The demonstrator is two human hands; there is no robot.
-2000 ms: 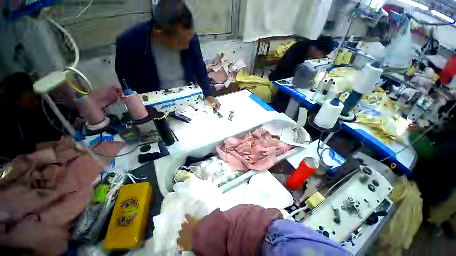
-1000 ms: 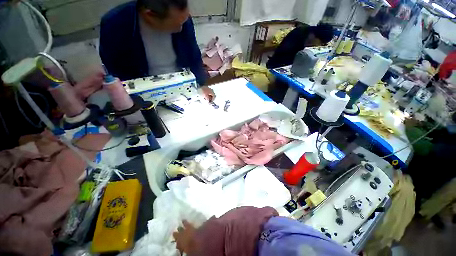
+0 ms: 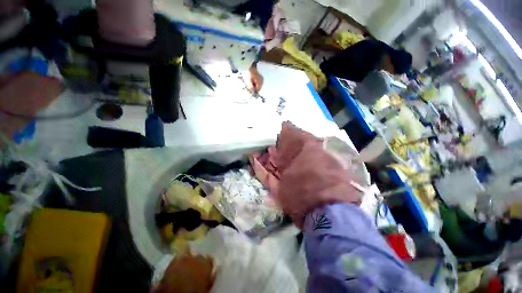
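The pale-grey trough (image 3: 140,194) holds pink fabric (image 3: 266,169), a clear plastic bag of small white items (image 3: 246,197) and cream and black pieces (image 3: 192,209). My right arm, in a lavender sleeve (image 3: 343,246) with a dusty-pink cuff (image 3: 312,177), reaches over the trough. My right hand is hidden or cannot be told from the pink at the cuff's end. White fabric (image 3: 249,263) lies at the trough's near edge. A blurred brown hand, seemingly my left hand (image 3: 186,274), is at this fabric, cut off by the bottom edge; its grip is unclear.
A yellow box (image 3: 63,246) lies at lower left. A black thread tube (image 3: 166,86) and a dark blue-black tool (image 3: 126,136) are on the far table (image 3: 212,126). Another person's hand (image 3: 256,80) is there. A red cone (image 3: 400,243) is at right.
My right arm has moved from the white fabric forward over the trough's pink fabric. The view has moved closer and tilted. A brown hand now shows at the bottom.
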